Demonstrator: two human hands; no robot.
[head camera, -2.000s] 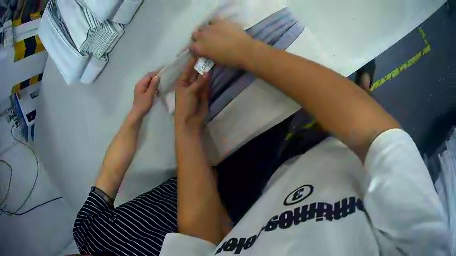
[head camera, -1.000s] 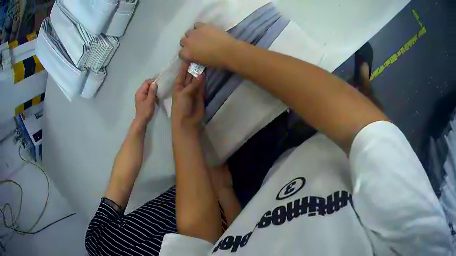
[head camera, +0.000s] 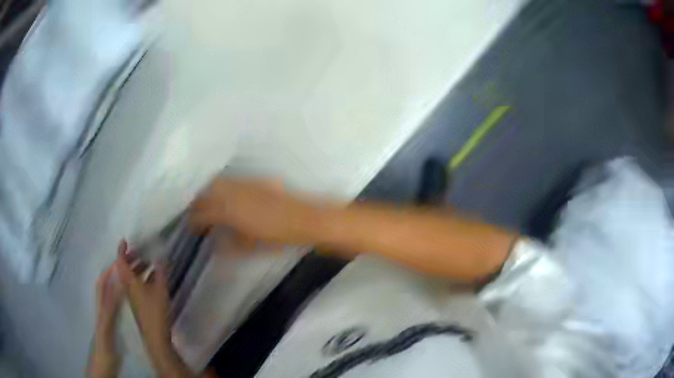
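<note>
The frame is blurred by motion. Pale cloth with dark grey-purple folds (head camera: 186, 275) lies at the lower left. My left hand (head camera: 146, 284) holds its edge, with a small whitish spot at the fingers, possibly the label. My right hand (head camera: 235, 214) is above and to the right, over the upper end of the dark folds; its fingers are too blurred to show whether they grip the cloth.
Another person's hand (head camera: 109, 295) is just left of my left hand. The off-white table cover (head camera: 295, 96) spreads ahead. White-blue folded pieces (head camera: 55, 111) are at the left. Grey floor with a yellow line (head camera: 480, 136) and a dark shoe-like shape (head camera: 432, 181) lie right.
The view has swung, and the hands and cloth now sit lower and further left. My right hand has moved apart from my left hand. The folded pieces at left look larger and blurred.
</note>
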